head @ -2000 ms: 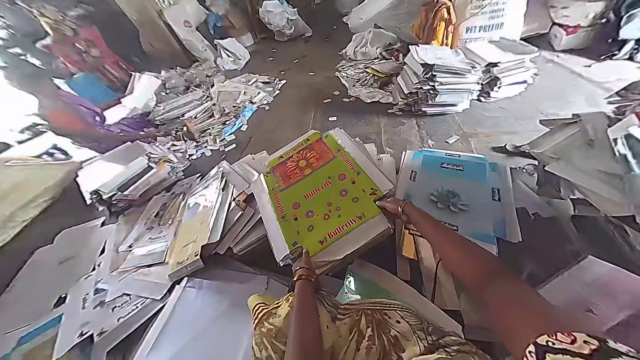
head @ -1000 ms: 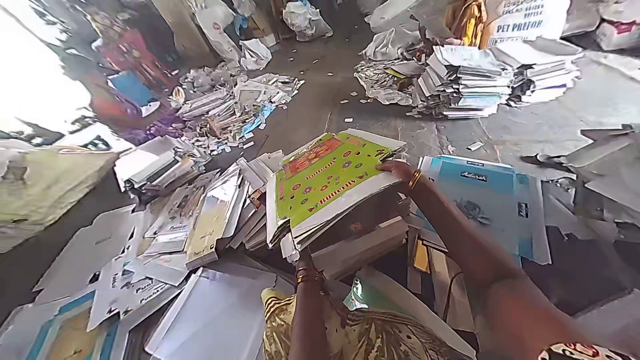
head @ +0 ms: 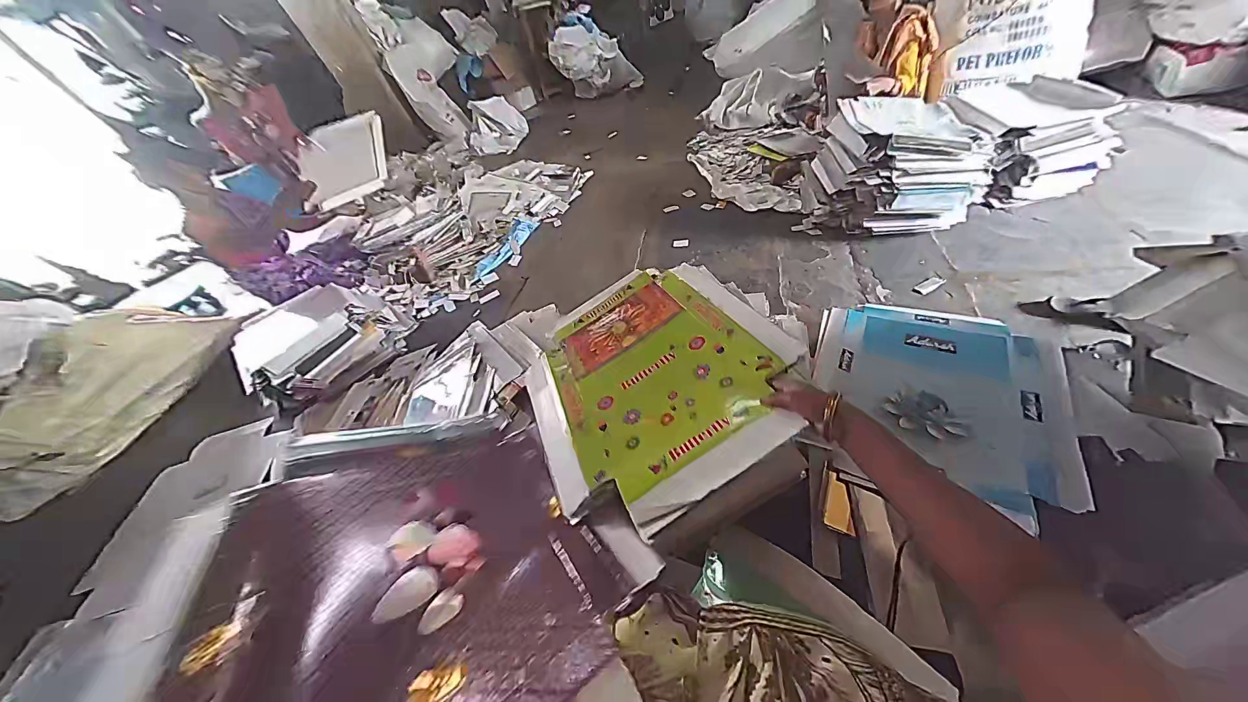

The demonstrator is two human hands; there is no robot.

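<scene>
A green printed cardboard sheet (head: 663, 390) with flowers and a red panel lies on top of a stack of sheets in front of me. My right hand (head: 799, 402) rests at its right edge, the fingers touching the sheet; whether they grip it is unclear. A large dark purple printed box or sheet (head: 390, 575), with pink and white pebble shapes, fills the lower left and looks blurred. My left hand does not show. To the right of the green sheet lies a stack topped by a light blue printed sheet (head: 926, 400) with a grey flower.
Tall stacks of flattened cardboard (head: 916, 166) stand at the back right beside a heap in a plastic sheet (head: 751, 146). Paper scraps (head: 458, 224) are heaped at the back left, near a person in red (head: 253, 127) holding a white box piece (head: 343, 161). Loose grey sheets (head: 1189, 302) lie at the right.
The purple printed piece has come into view at the lower left, and my left hand is out of sight. The green sheet, tilted up a second ago, now lies flatter on its stack.
</scene>
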